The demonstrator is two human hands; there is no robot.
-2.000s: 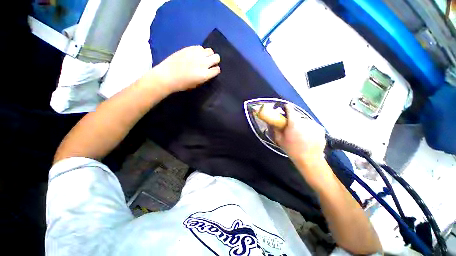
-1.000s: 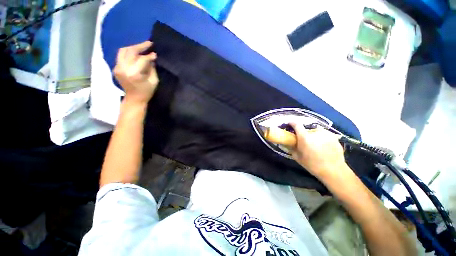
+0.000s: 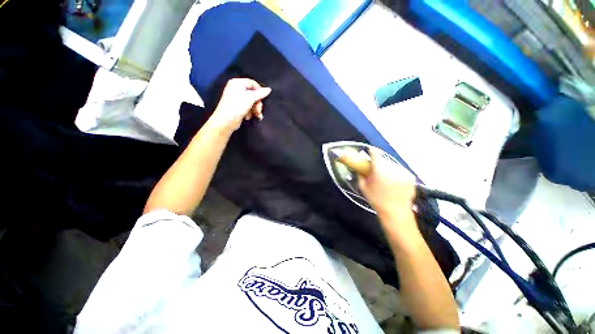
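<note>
A black garment (image 3: 293, 137) lies over the dark-blue padded board (image 3: 225, 39), whose blue shows at the rounded far end and along the right edge. My left hand (image 3: 243, 103) is over the garment's far part, fingers bent together; whether it pinches cloth cannot be told. My right hand (image 3: 389, 186) is closed on the wooden handle of the steam iron (image 3: 339, 171). The iron rests on the garment near its right side, its tip pointing up and left.
A phone (image 3: 398, 92) and a metal tray (image 3: 462, 113) lie on the white table (image 3: 365, 55) at the right. Black hoses (image 3: 486, 225) trail from the iron to the lower right. A dark cloth heap (image 3: 78, 169) is at the left. A blue bar (image 3: 483, 45) runs at the upper right.
My left hand has moved from the garment's far edge inward onto the cloth. The iron stays on the garment's right side, in my right hand. The view has shifted.
</note>
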